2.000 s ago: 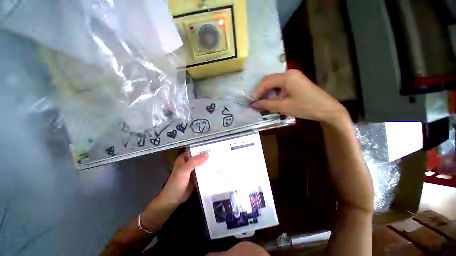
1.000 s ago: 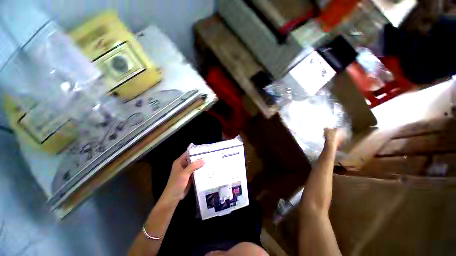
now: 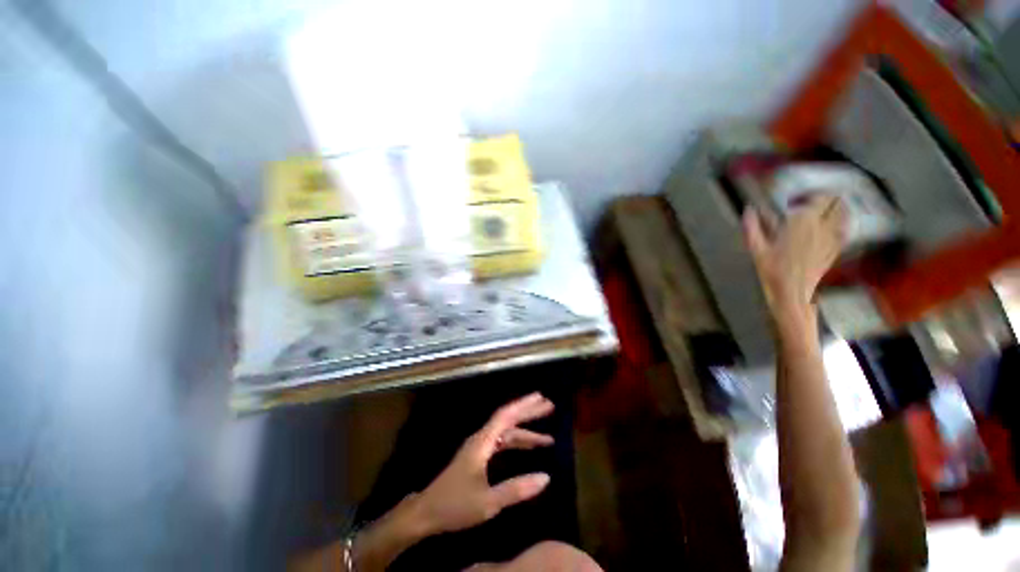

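Observation:
A white box with dark pictures (image 3: pixel 841 190) lies blurred in the open mouth of the grey and orange machine (image 3: pixel 716 229) at the upper right. My right hand (image 3: pixel 800 251) reaches to the box's near edge, thumb and fingers apart; fingertip contact is unclear. My left hand (image 3: pixel 483 475) is open and empty over my lap, below the sealer. The cream-yellow heat sealer (image 3: pixel 509 212) stands ahead, its long sealing bar (image 3: pixel 447 355) at the front. Bagged boxes with loose clear film (image 3: pixel 380 101) sit on top, washed out by glare.
The white worktable (image 3: pixel 576 263) bears the sealer. A wooden bench (image 3: pixel 660 296) stands between it and the machine. Clear film (image 3: pixel 758 480) and a brown carton (image 3: pixel 895 492) are at the lower right, beside a red stool (image 3: pixel 951 458). A pale wall is behind.
The view has swung, bringing in the machine. The box has gone from my left hand, which has opened. My right hand has moved from the sealer, past the film carton, to the machine mouth.

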